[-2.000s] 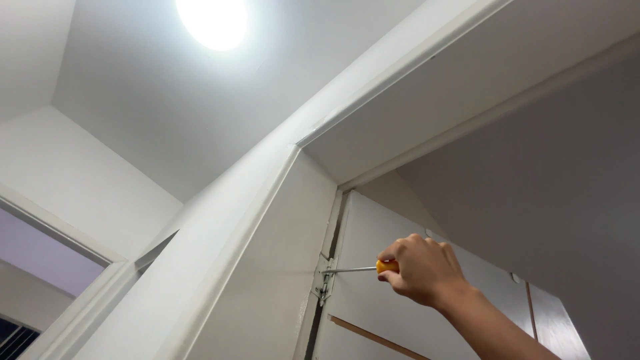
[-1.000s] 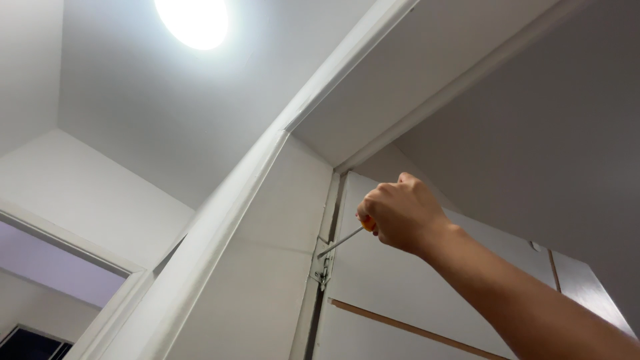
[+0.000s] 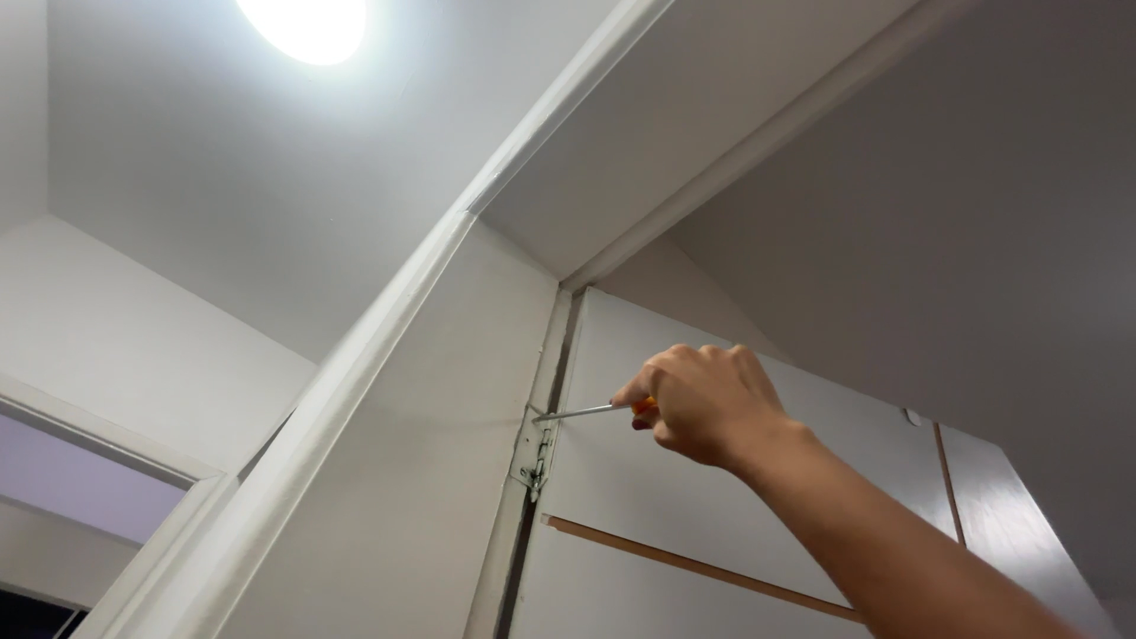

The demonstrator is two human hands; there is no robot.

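My right hand [image 3: 710, 399] is closed around the orange handle [image 3: 643, 406] of a screwdriver. The screwdriver's metal shaft [image 3: 586, 412] points left, and its tip is at the upper part of a metal door hinge [image 3: 535, 448]. This hinge joins the white door frame [image 3: 497, 355] to a white door [image 3: 710, 506] with brown strips. Whether the tip sits in a screw head is too small to tell. My left hand is out of view.
The head of the door frame [image 3: 692, 142] runs up to the right above the door. A bright round ceiling lamp [image 3: 319, 22] glows at the upper left. Another white door frame [image 3: 169, 470] stands at the lower left.
The hand and screwdriver have changed angle. One second ago the shaft sloped steeply down to the hinge; now it lies nearly level. The view has shifted a little.
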